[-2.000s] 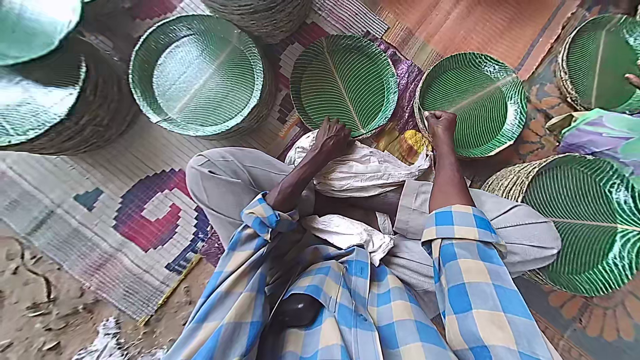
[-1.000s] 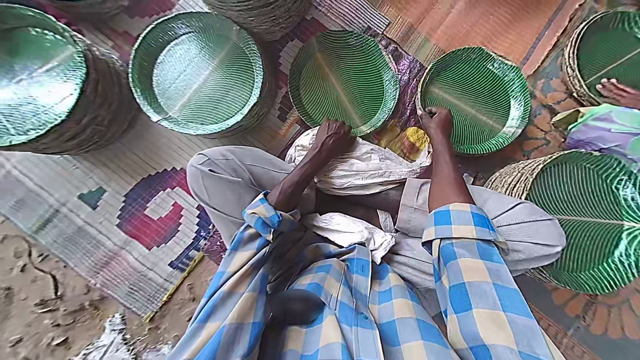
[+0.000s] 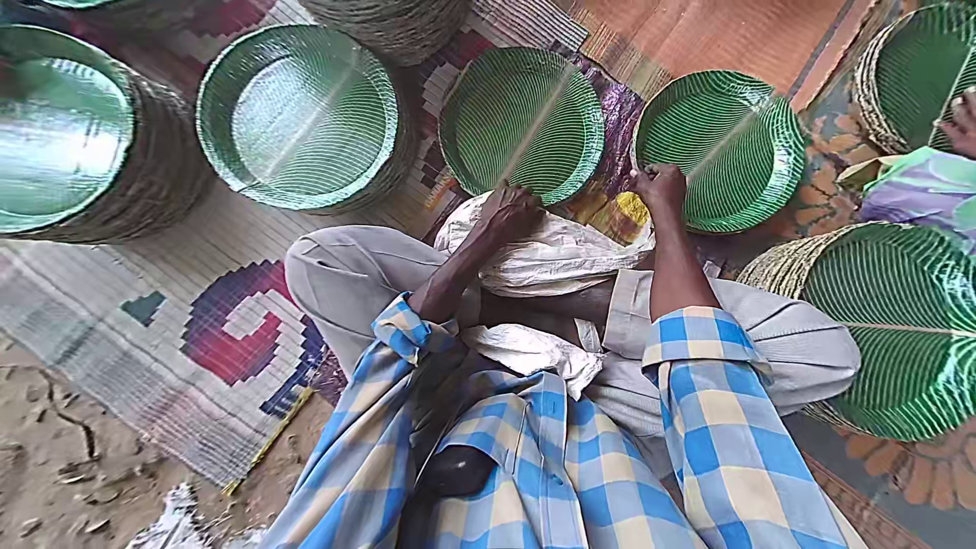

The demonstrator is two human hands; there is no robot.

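Note:
My left hand (image 3: 512, 215) is curled at the lower rim of a round green leaf-patterned plate (image 3: 526, 122), above a crumpled white cloth or sack (image 3: 549, 255) across my lap. Its fingertips are hidden, so what they grip is unclear. To the right, the fingers of my right hand (image 3: 659, 187) close on the left rim of another green plate (image 3: 720, 149). Both plates lie face up, apart from each other. A smaller piece of white cloth (image 3: 537, 352) rests between my folded legs.
Stacks of green plates stand at the left (image 3: 164, 175), upper left (image 3: 297, 114) and right (image 3: 900, 328). Another person's hand (image 3: 962, 126) is by a plate stack (image 3: 907, 84) at the upper right, near purple and green fabric (image 3: 923, 187). Woven mats (image 3: 152, 366) cover part of the ground.
The other person's hand at the right edge has shifted between frames. My left hand stays at the same plate rim; my right hand stays at its plate with only a slight shift.

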